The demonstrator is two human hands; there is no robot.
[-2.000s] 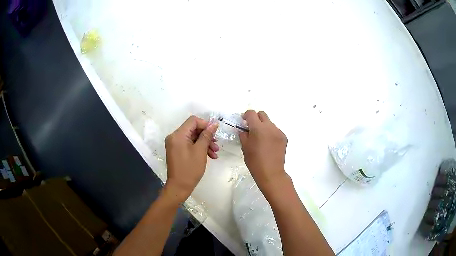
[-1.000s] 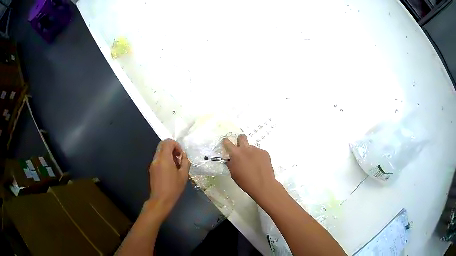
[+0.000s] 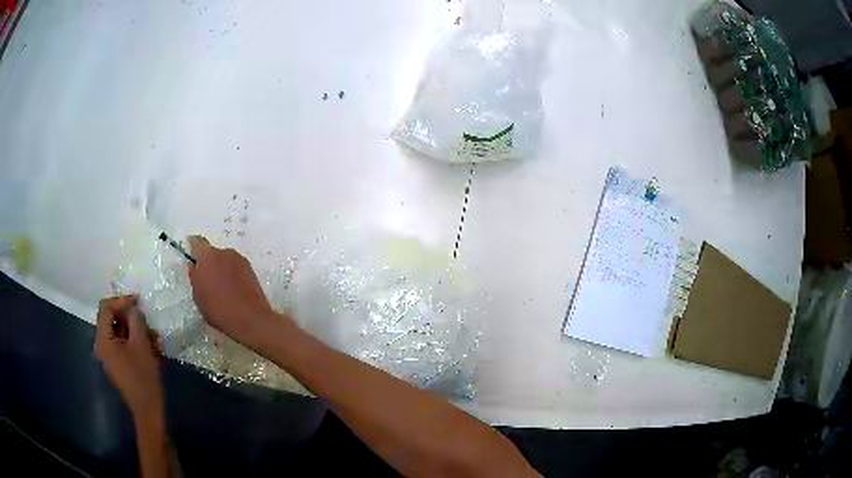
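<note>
A clear crinkled plastic bag (image 3: 173, 299) lies at the table's near left edge, between my hands. My left hand (image 3: 129, 341) is at its left side with fingers curled; whether it pinches the film I cannot tell. My right hand (image 3: 224, 285) holds a thin dark pen (image 3: 176, 246), its tip pointing up and left over the bag. A large clear bag (image 3: 397, 313) lies right of my right hand, partly behind my forearm. Another bag with a dark green mark (image 3: 486, 103) lies at the upper middle.
A clipboard with written sheets (image 3: 626, 266) lies at the right, beside a brown cardboard piece (image 3: 733, 313). A bag of dark green and silver parts (image 3: 757, 89) lies at the far right. A small yellow thing (image 3: 21, 252) is at the left edge.
The view has swung to the right, bringing the whole clipboard and the cardboard into view. My hands now appear farther left, with the pen still in my right hand.
</note>
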